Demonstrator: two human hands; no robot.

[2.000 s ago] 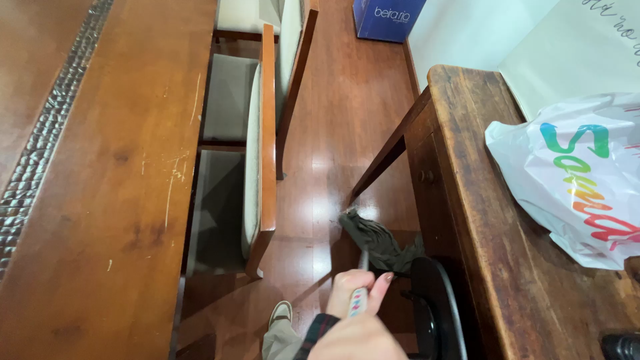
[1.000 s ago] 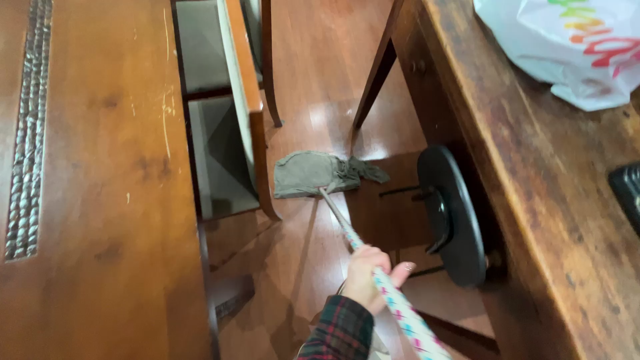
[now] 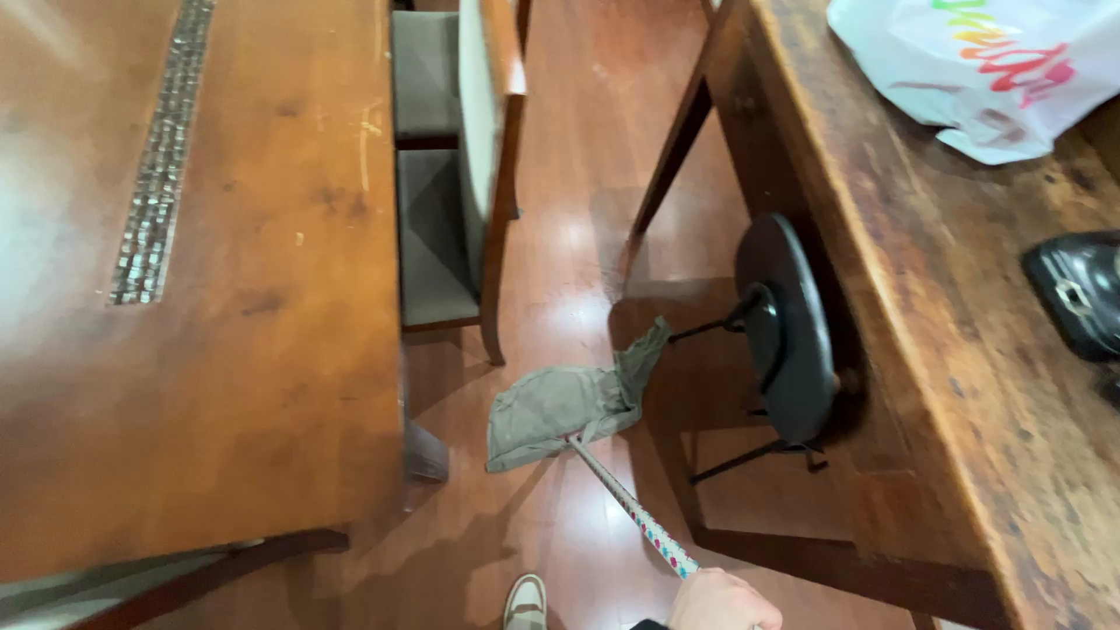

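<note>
At the bottom edge, right of centre, a hand [image 3: 724,600] is closed around a long patterned handle [image 3: 643,521]; it looks like my right hand, with only a bit of dark cuff showing. The handle slants down and away to a grey-green cloth [image 3: 560,407] spread on the wooden floor, wrapped around the handle's foot. One end of the cloth is bunched and reaches toward the legs of a black round-seated stool [image 3: 787,328]. My left hand is out of view.
A wooden dining table [image 3: 289,394] stands left, with an upholstered chair [image 3: 494,175] beside it. At right, a wooden desk [image 3: 919,289] bears a white plastic bag [image 3: 980,79] and a black buckled item [image 3: 1081,293]. My shoe [image 3: 525,604] is on the floor [image 3: 569,525].
The cloth, bunched near the desk leg two seconds ago, came to lie flatter between chair and stool. The hand stays closed on the handle and is now lower in view.
</note>
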